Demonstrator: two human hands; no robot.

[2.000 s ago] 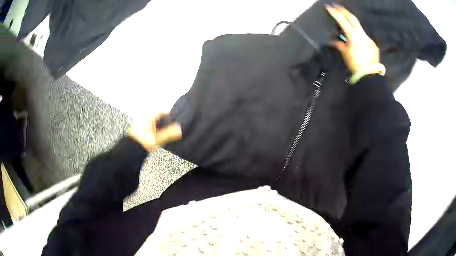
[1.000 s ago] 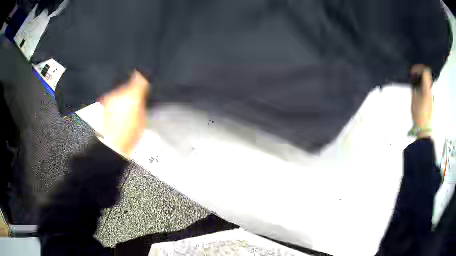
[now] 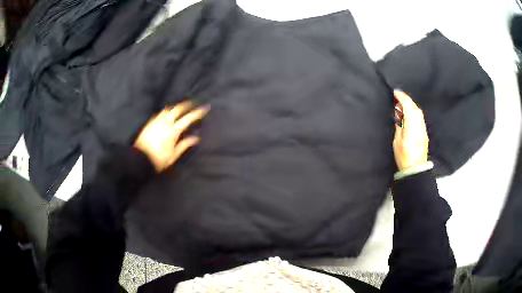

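Note:
A dark jacket (image 3: pixel 286 131) lies spread over the white table in front of me, a broad plain panel with creases and no zipper showing. Its rounded hood (image 3: pixel 446 103) sticks out at the right. My left hand (image 3: pixel 170 136) rests on the fabric at the left, fingers apart, slightly blurred. My right hand (image 3: pixel 410 134) is at the jacket's right edge, beside the hood, with fingers together. A small dark reddish, shiny item shows at its fingers; I cannot tell what it is or whether the hand grips the cloth.
Other dark garments (image 3: pixel 48 74) are heaped at the upper left. The white table (image 3: pixel 481 212) shows at the right and top. Dark cloth (image 3: pixel 503 240) is at the right edge. Speckled grey floor (image 3: pixel 137 272) shows at the bottom left.
The jacket was zipper side up, then lifted and blurred between both hands. Now it lies flat with a plain side up and the hood at the right. My left hand has opened on it.

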